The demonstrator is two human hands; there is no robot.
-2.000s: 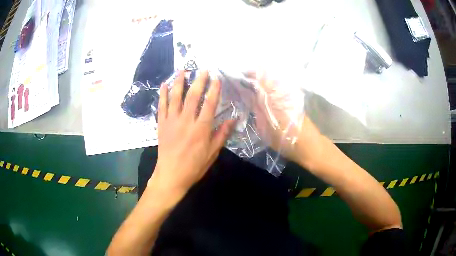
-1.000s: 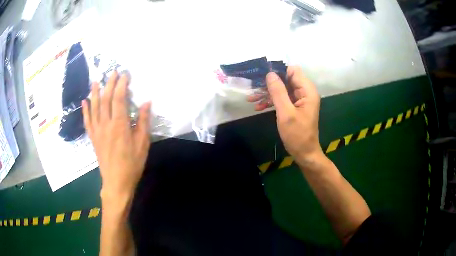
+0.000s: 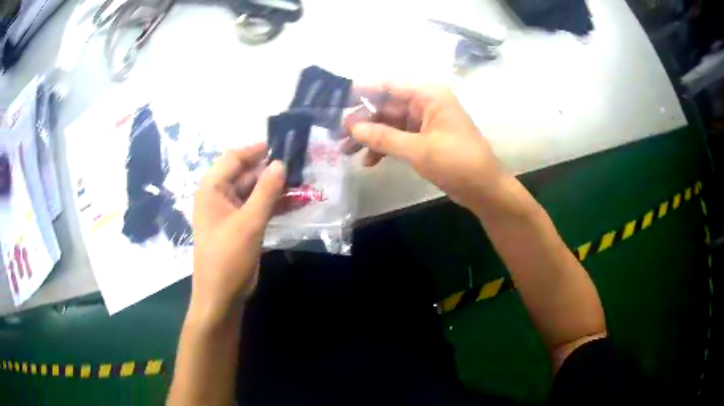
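Note:
My left hand (image 3: pixel 230 214) holds a small dark label piece (image 3: pixel 289 147) between thumb and fingers, beside a clear zip bag with red print (image 3: pixel 306 194). My right hand (image 3: pixel 429 135) grips the edge of clear plastic beside a second dark piece (image 3: pixel 321 91), just above the first. Whether the dark pieces are inside the plastic I cannot tell. A printed order sheet (image 3: pixel 95 186) lies at the left with a dark fabric swatch (image 3: pixel 144 178) and crinkly clear plastic on it.
More printed sheets (image 3: pixel 36 230) with small red drawings lie at the far left. Scissors (image 3: pixel 135 36) and a ring-shaped item (image 3: pixel 256 28) lie at the back. A small wrapped item (image 3: pixel 475 44) and folded dark fabric (image 3: pixel 556 14) lie at the back right. The table's front edge curves below my hands.
My left hand has lifted off the plastic on the sheet and taken hold of a dark piece. My right hand has moved left with the dark pieces and red-printed bag, towards my left hand.

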